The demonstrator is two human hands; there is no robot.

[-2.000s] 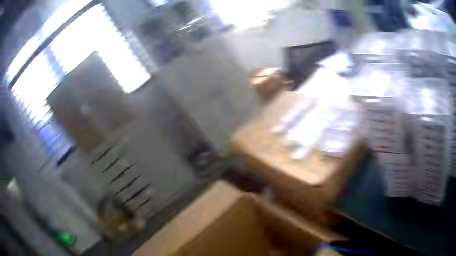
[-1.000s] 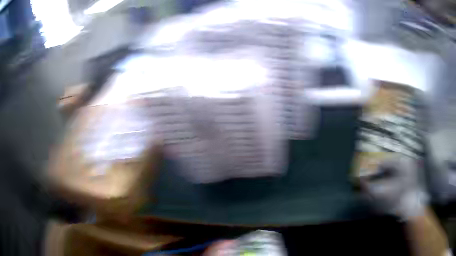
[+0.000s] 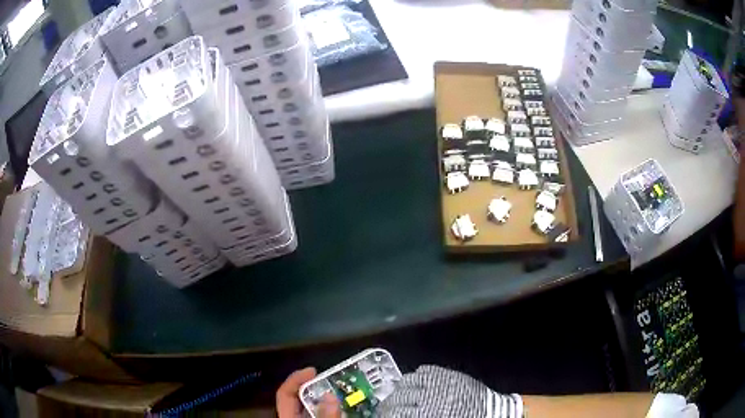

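A white plastic housing (image 3: 372,356) is held open side up below the bench's front edge, at the bottom of the view. A green circuit board (image 3: 350,384) with a yellow block sits inside it. My bare left hand (image 3: 304,400) grips the housing's left side, with fingers at its rim and over the board. My right hand (image 3: 445,393), in a grey-white striped glove, touches the housing's right side. Its fingertips are partly hidden, and whether they hold a small part cannot be told. The picture's lower edge cuts off both hands.
Tall stacks of white housings (image 3: 204,180) stand at left on the green bench (image 3: 372,245). A cardboard tray (image 3: 482,238) holds white-and-black modules. Right of it are a metal strip (image 3: 595,224), a filled housing (image 3: 633,214) and more stacks. A black bin (image 3: 645,326) holds boards at lower right.
The view has swung right and steadied. My gloved right hand has moved from the module tray to the housing. The housing and my left hand now show more fully.
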